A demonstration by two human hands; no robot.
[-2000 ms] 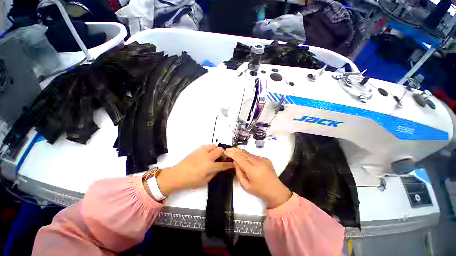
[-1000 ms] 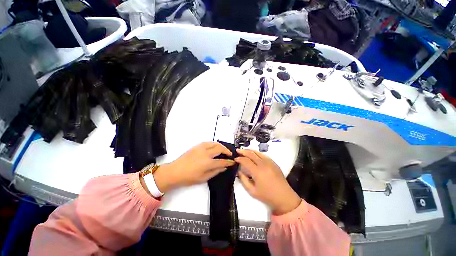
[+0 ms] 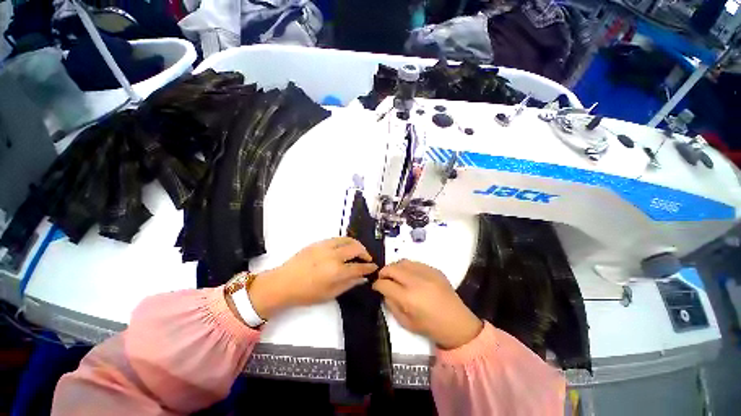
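Note:
A dark checked strip runs from beside the presser foot down over the table's front edge. Its narrow far end lies on the pale plate left of and at the needle area. My left hand holds the strip's left side with the fingertips. My right hand pinches its right edge close to my left fingertips, in front of the needle. The fingers hide part of the strip there. The white JACK sewing machine stands to the right.
Dark strips lie fanned in a pile left of the needle, with a ruffled heap farther left. Another stack lies under the machine arm. A white tub is behind. The printed ruler runs along the front edge.
The strip's far end has moved forward past the presser foot and now shows on the plate. Both hands are slightly lower, still at the strip. The camera view has shifted slightly.

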